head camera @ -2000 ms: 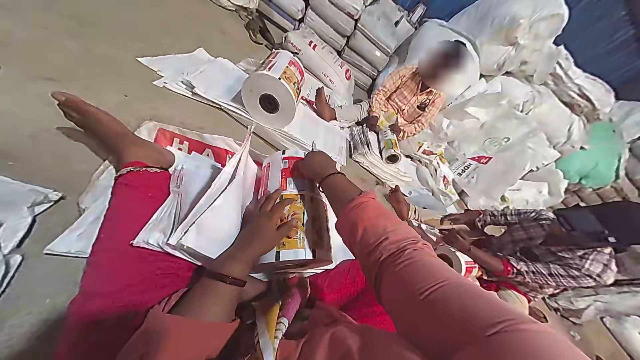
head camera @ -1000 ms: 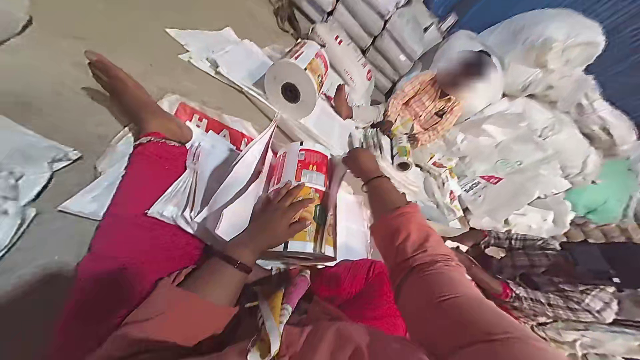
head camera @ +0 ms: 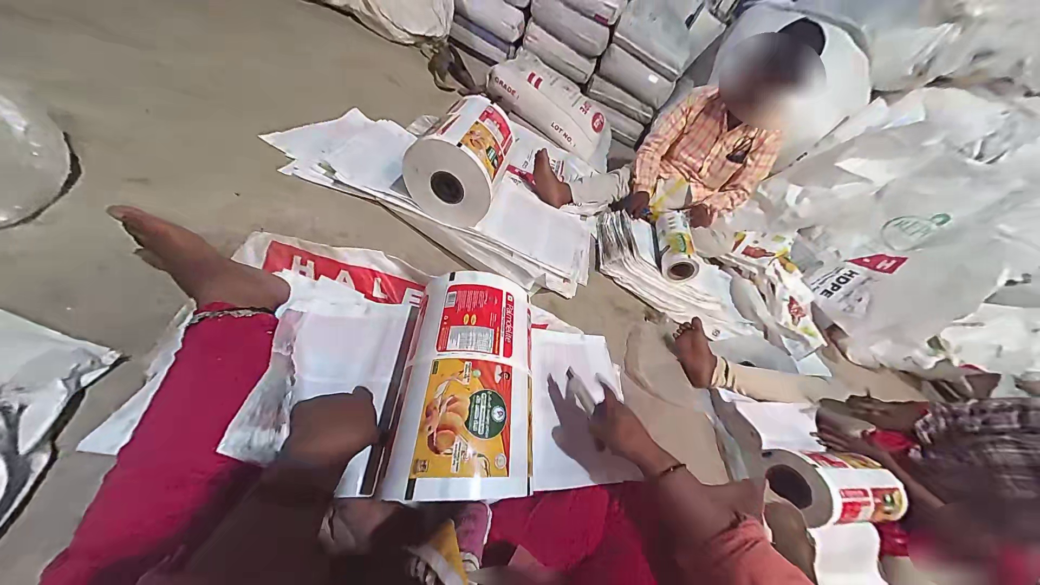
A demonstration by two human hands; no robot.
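A roll of printed plastic packaging film (head camera: 467, 390) lies across my lap on white sheets, its red and yellow print facing up. To its left, my left hand (head camera: 333, 426) rests by the film's dark edge, fingers curled; whether it grips the film cannot be made out. At the right of the roll, my right hand (head camera: 617, 422) is over a white sheet (head camera: 573, 463), fingers pointing down and casting a shadow on it. More white sheets (head camera: 341, 333) lie left of the roll, above my outstretched leg.
Another film roll (head camera: 447, 175) stands on a stack of white sheets (head camera: 520, 231) ahead. A person in a checked shirt (head camera: 707, 150) sits beyond, near a small roll (head camera: 676, 248). At right, another person's hands are near a roll (head camera: 845, 487). Filled sacks (head camera: 561, 106) and white bags (head camera: 918, 219) lie behind.
My left hand has moved off the top of the roll to its left side. My right hand has come back from beyond the roll to the sheet at its right.
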